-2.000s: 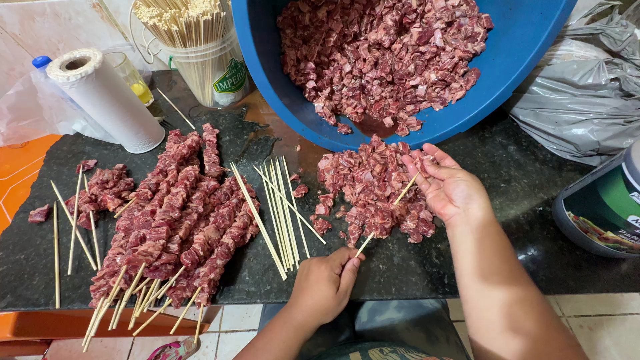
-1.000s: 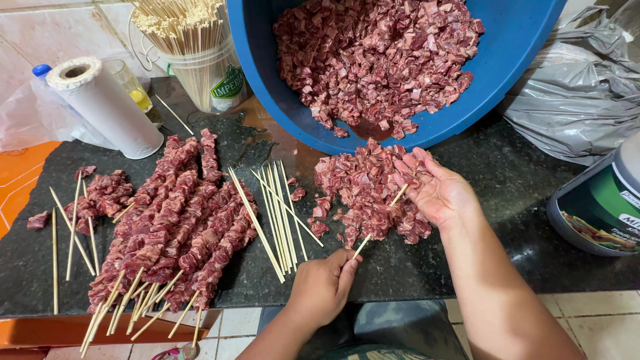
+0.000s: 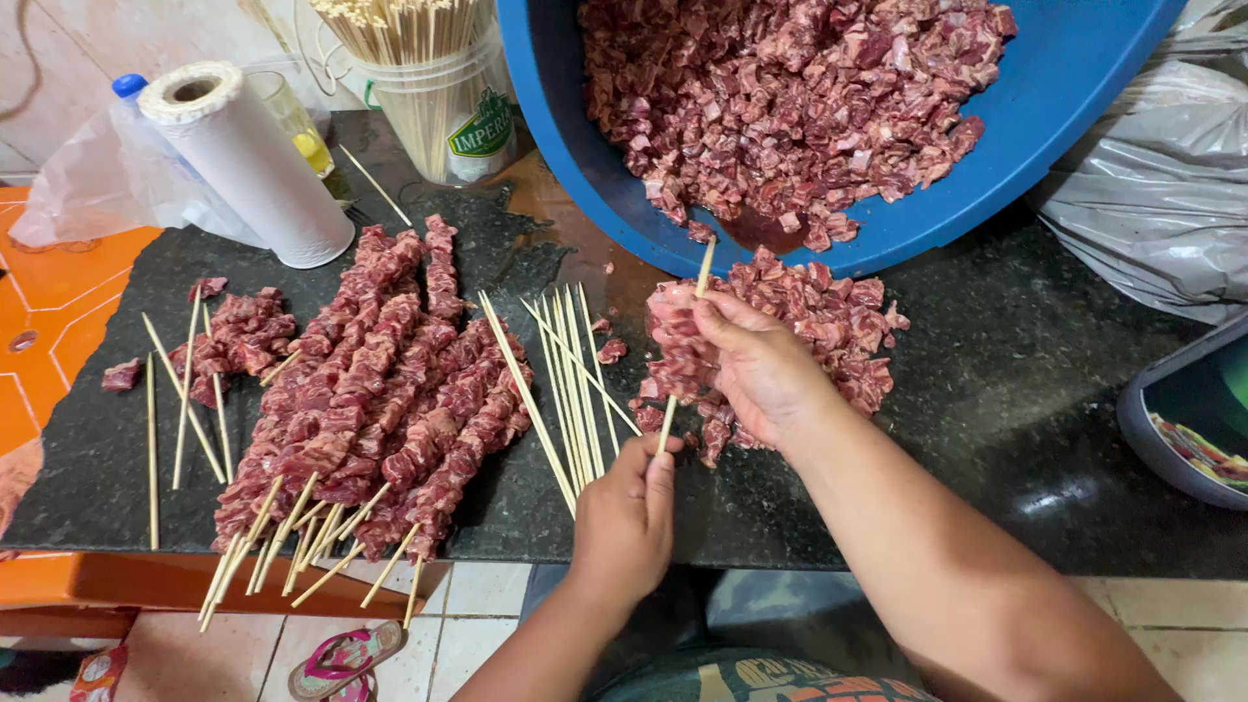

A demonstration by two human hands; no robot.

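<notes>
My left hand (image 3: 629, 507) grips the lower end of a wooden skewer (image 3: 667, 424), which slants up over the heap of raw meat cubes (image 3: 829, 317). On the skewer's upper part my right hand (image 3: 756, 361) has its thumb and fingers closed around the stick, beside blurred meat pieces; whether these are threaded on it I cannot tell. Bare skewers (image 3: 575, 390) lie left of my hands. Filled meat skewers (image 3: 380, 390) are piled further left, their bare ends over the counter edge. Behind the heap leans a blue basin (image 3: 1033, 146) holding more cut meat.
At the back left stand a plastic-film roll (image 3: 258, 171), a glass (image 3: 292, 122) and a clear bucket of skewers (image 3: 439, 112). Left of the pile are a small meat heap (image 3: 249, 336) and loose sticks. Grey plastic bags (image 3: 1160, 175) and a dark container (image 3: 1199, 419) are at right.
My right hand has turned over from palm-up beside the skewer to closed around its upper part. The skewer now points up more steeply. My left hand still holds its lower end.
</notes>
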